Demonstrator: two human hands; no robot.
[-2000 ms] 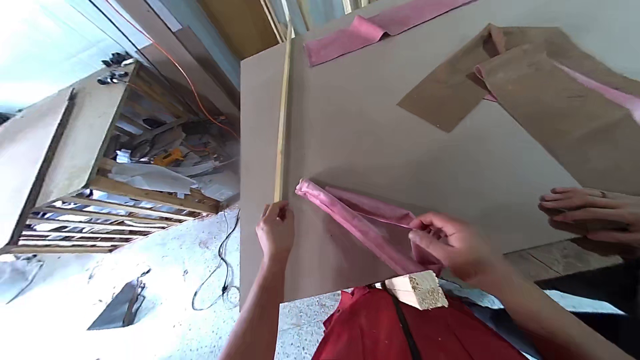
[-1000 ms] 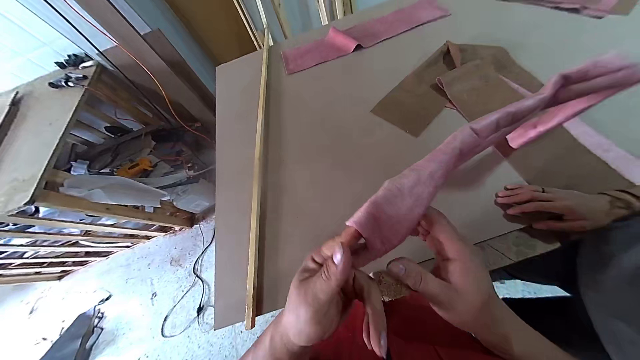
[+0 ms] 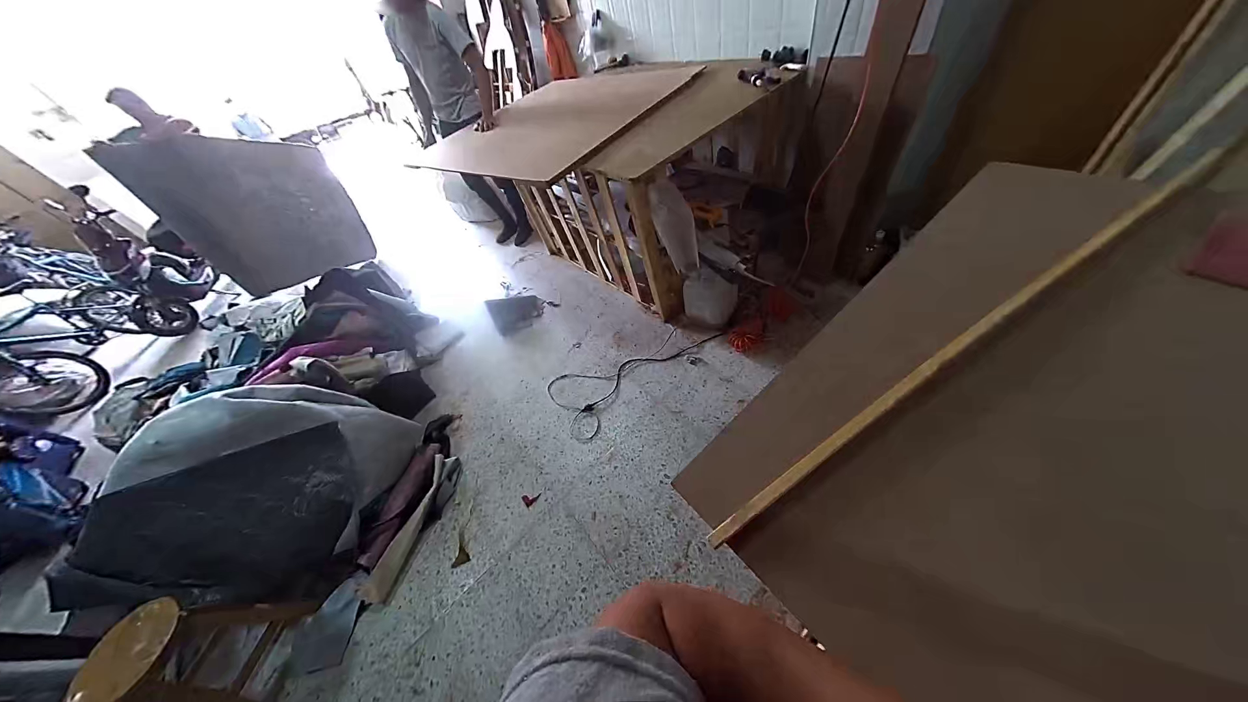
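Neither of my hands is in view. A bent bare arm [image 3: 721, 643] with a grey sleeve crosses the bottom centre and runs out of the frame; its hand is hidden or outside the view. At right lies a large brown board [image 3: 1053, 429], with a long narrow wooden strip [image 3: 936, 366] laid diagonally across it. The strip's near end reaches the board's lower left edge. Part of a pink piece of material [image 3: 1219, 253] shows on the board at the right edge.
A wooden workbench [image 3: 682, 122] with a sheet on top stands ahead, a person [image 3: 439, 68] beside it. Heaped fabric or hides [image 3: 263, 478] and a round-topped stool [image 3: 127, 648] are at left. A dark cable [image 3: 619, 375] lies on the floor. Bicycles [image 3: 78, 331] stand far left.
The view has swung far to the left. My hands, which held the pink strip one second ago, have left the view, and so has that strip.
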